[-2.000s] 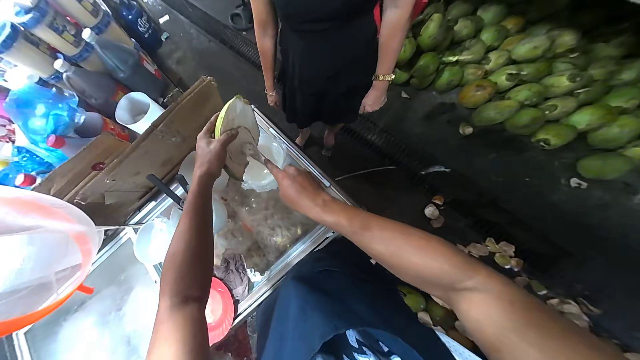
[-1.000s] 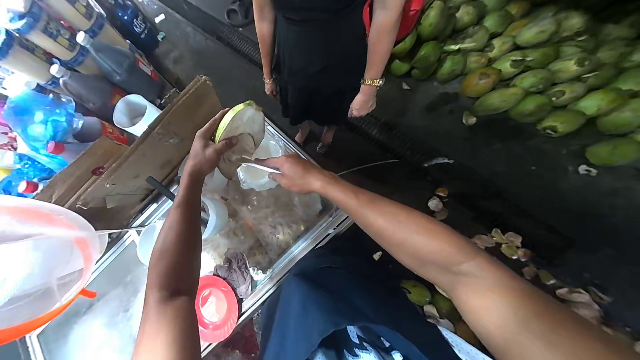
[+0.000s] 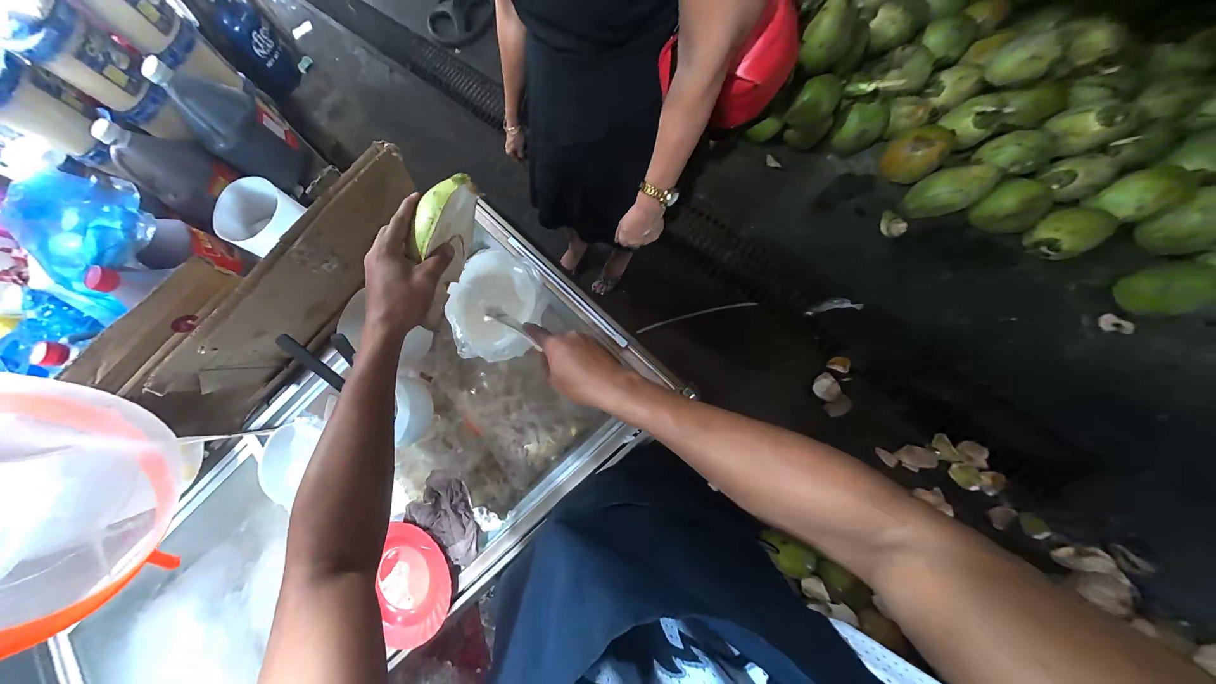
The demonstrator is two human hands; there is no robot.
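My left hand (image 3: 401, 275) grips a piece of green coconut (image 3: 445, 223), tilted on its side with the green husk toward my palm and the pale side to the right. My right hand (image 3: 579, 361) is closed on the handle of a thin metal utensil (image 3: 513, 328), perhaps a spoon. Its tip is at the mouth of a container lined with a clear plastic bag (image 3: 492, 285), with whitish contents. This container stands on the glass-topped, metal-framed counter (image 3: 513, 427), just right of and below the coconut piece.
Cardboard (image 3: 275, 294), a white cup (image 3: 255, 214) and bottles (image 3: 218, 123) are at left. A large strainer (image 3: 76, 503), a red plate (image 3: 413, 584) and a dark cloth (image 3: 446, 518) lie nearer. A person in black (image 3: 594, 114) stands beyond the counter; green coconuts (image 3: 1012, 176) are piled at right.
My right hand and its utensil have moved from the coconut piece down to the bag-lined container. My left hand still holds the coconut piece, now turned more edge-on.
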